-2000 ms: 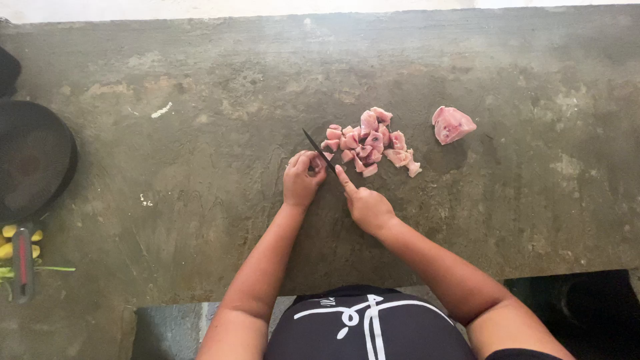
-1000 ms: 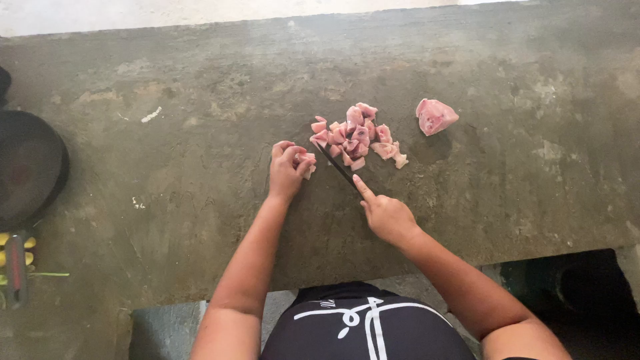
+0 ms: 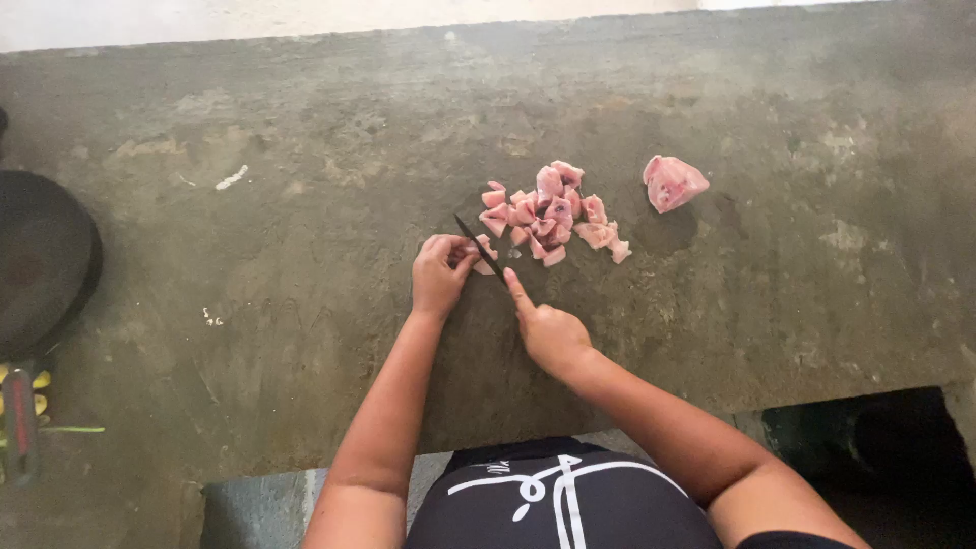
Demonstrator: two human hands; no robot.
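Note:
My right hand (image 3: 550, 332) grips a dark knife (image 3: 480, 249), its index finger stretched along the back of the blade. The handle is hidden in the palm. My left hand (image 3: 444, 273) pinches a small piece of raw meat (image 3: 485, 256), and the blade lies across that piece beside the fingertips. Just beyond and to the right, a loose pile of cut raw meat (image 3: 555, 213) rests directly on the grey concrete counter (image 3: 343, 252). Farther right sits a larger uncut lump of raw meat (image 3: 674, 184), apart from the pile.
At the far left is a dark round pan (image 3: 46, 263), partly out of view. Below it lies a tool with a grey and red handle (image 3: 20, 419), beside yellow pieces (image 3: 41, 379) and a green stem (image 3: 72, 429). The counter's near edge runs in front of my body.
A second ago the blade was at the pile's near left side; now it lies across the piece in my left hand. The larger lump has stayed beside the pile.

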